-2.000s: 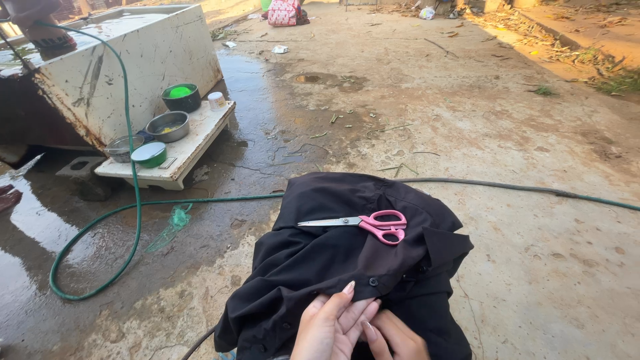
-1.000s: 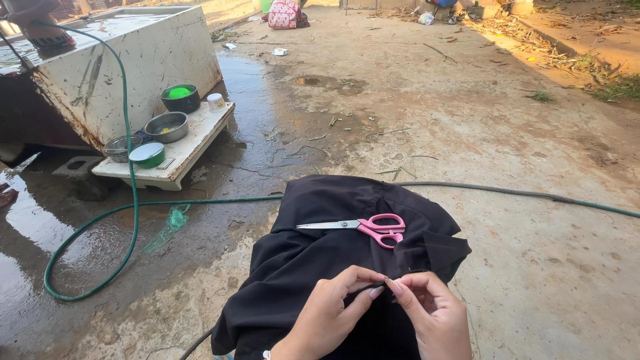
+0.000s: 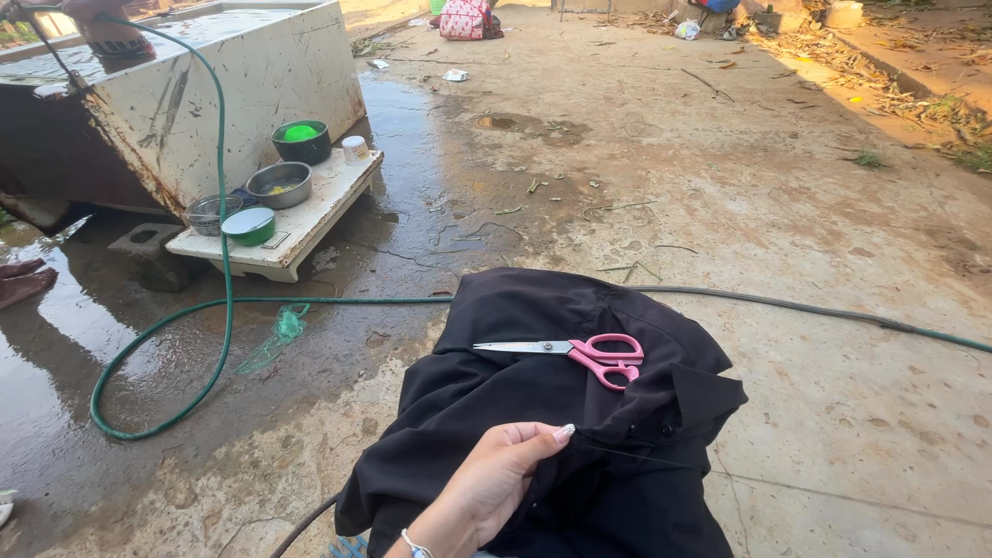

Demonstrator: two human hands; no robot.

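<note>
A black buttoned garment (image 3: 496, 387) lies bunched over my lap. On top of it rest scissors (image 3: 577, 353) with pink handles, blades nearly closed and pointing left. My left hand (image 3: 504, 477), with a bracelet at the wrist, pinches the garment's edge between thumb and fingers, left of a dark button (image 3: 667, 430). A fine thread (image 3: 643, 457) runs to the right from near my fingertips across the cloth. No needle can be made out. My right hand is out of the picture.
A green hose (image 3: 225, 310) loops over the wet concrete at left and passes beyond the garment. A low white stand (image 3: 310, 232) holds bowls and a cup beside a rusty water-filled tub (image 3: 256, 85). A person's foot (image 3: 27, 285) shows at far left.
Both hands were together at the garment's edge; my right hand has since left the view. A thread now shows stretched to the right. The scissors have stayed on the cloth.
</note>
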